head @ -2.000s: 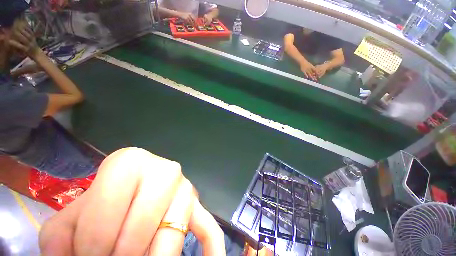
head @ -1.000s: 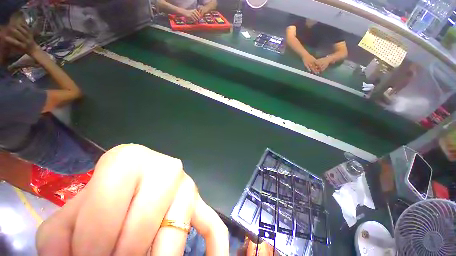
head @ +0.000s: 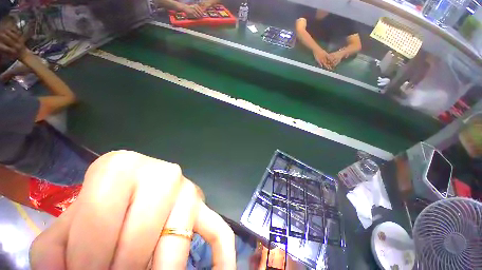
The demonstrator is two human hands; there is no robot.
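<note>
A clear gridded blister tray [head: 314,211] lies on the green bench at the lower right, with several thin black frames across it. My left hand [head: 127,211], with a gold ring, is very large and close at the lower left. Its fingers are curled and their tips are hidden, so what it may hold cannot be seen. My right hand [head: 272,258] is small and cut off by the bottom edge at the tray's near left corner. Its fingers show behind and beside the end of a black frame [head: 278,238] and seem to hold it.
A small labelled bottle [head: 359,173], tissue [head: 368,203], round white dish [head: 392,248], fan [head: 449,237] and phone [head: 438,173] stand right of the tray. One person sits at left; two others sit across the bench, one at a red tray [head: 203,17]. A shelf runs along the upper right.
The whole view has shifted slightly, so the bench things sit a little further left and higher. My right fingers now show through the black frame's end. My left hand keeps its curled pose.
</note>
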